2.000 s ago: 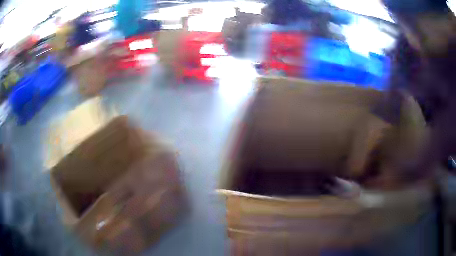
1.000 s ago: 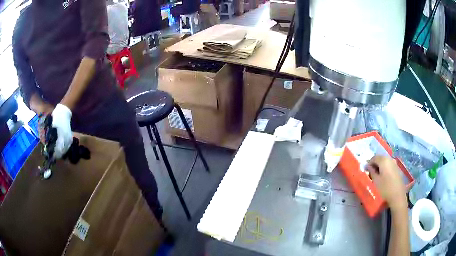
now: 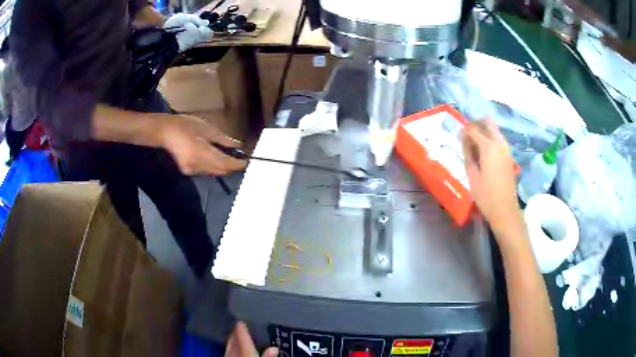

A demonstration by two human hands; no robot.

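Observation:
A thin dark rod [image 3: 300, 164] with a small round head [image 3: 358, 173] is held by another person's hand [image 3: 195, 145] from the left. It crosses a white serrated strip, and its head is just above the clear nest [image 3: 362, 192], beside the pale horn tip [image 3: 381, 150]. My right hand [image 3: 488, 164] is at the right side of the orange box [image 3: 439, 185] of small white pieces; its fingers are bent, and whether they hold a piece cannot be told. My left hand [image 3: 250, 342] is cut off by the bottom edge, its visible fingertips apart with nothing seen between them.
The white serrated strip [image 3: 261, 209] lies on the grey base's left side. A slotted clamp bar [image 3: 380, 233] is in front of the nest. A white roll [image 3: 551, 232], dropper bottle [image 3: 539, 171] and crumpled bags [image 3: 600, 181] are at right. An open carton [image 3: 42, 265] is at lower left.
The view has turned toward the machine front. The other person's bare hand has brought a rod over to the nest. My left hand now shows at the bottom. My right hand is still at the orange box.

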